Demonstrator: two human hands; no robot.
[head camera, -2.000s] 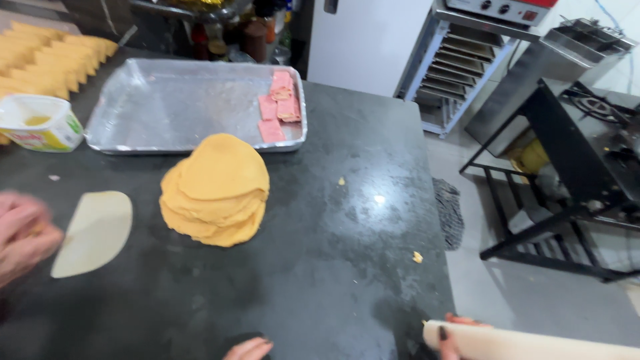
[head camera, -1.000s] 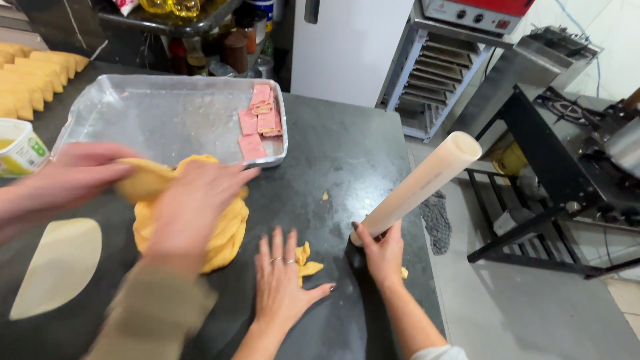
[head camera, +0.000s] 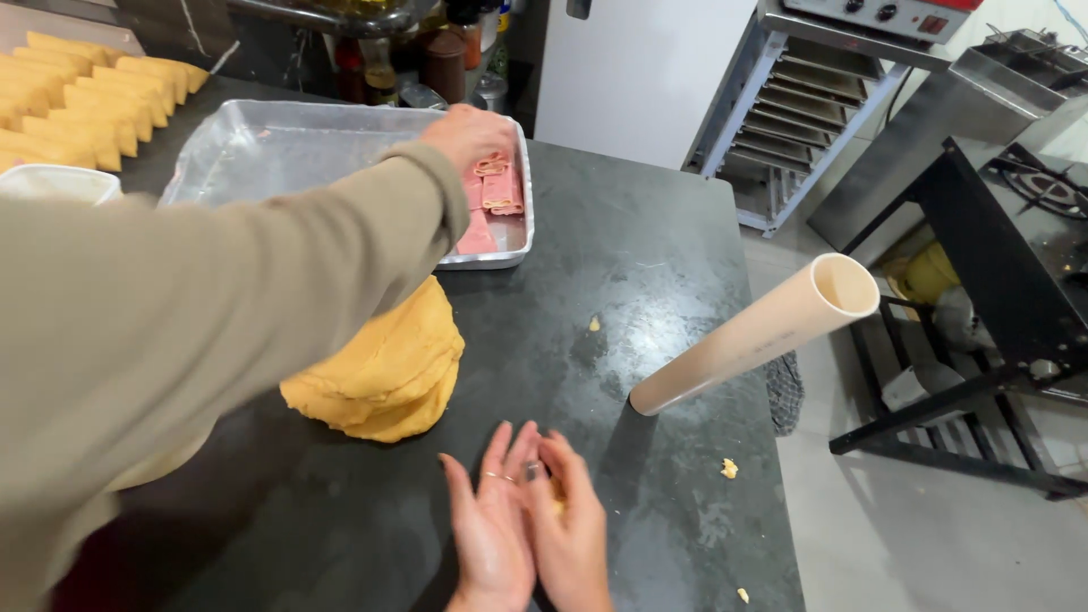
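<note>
My left hand (head camera: 491, 527) is palm up at the lower middle, fingers spread, its side touching my right hand. My right hand (head camera: 568, 518) is cupped, with a bit of yellow dough (head camera: 558, 497) partly visible in its fingers. Above and left of them lies a stack of yellow dough discs (head camera: 387, 365). A hollow pale plastic tube (head camera: 739, 344) stands on end to the right, touched by no hand. A co-worker's hand (head camera: 472, 136) reaches to the folded pink slices (head camera: 501, 191) in the metal tray (head camera: 340, 115).
The co-worker's sleeve (head camera: 255, 289) crosses the left side. Filled dough pieces (head camera: 110, 102) lie in rows at the upper left, near a white tub (head camera: 64, 181). Dough crumbs (head camera: 729, 467) dot the dark counter (head camera: 680, 527). A black stove stand (head camera: 994, 255) is at the right.
My right hand has let go of the tube, which now stands alone, and has come beside my left hand. The co-worker's hand has moved from the dough stack to the pink slices.
</note>
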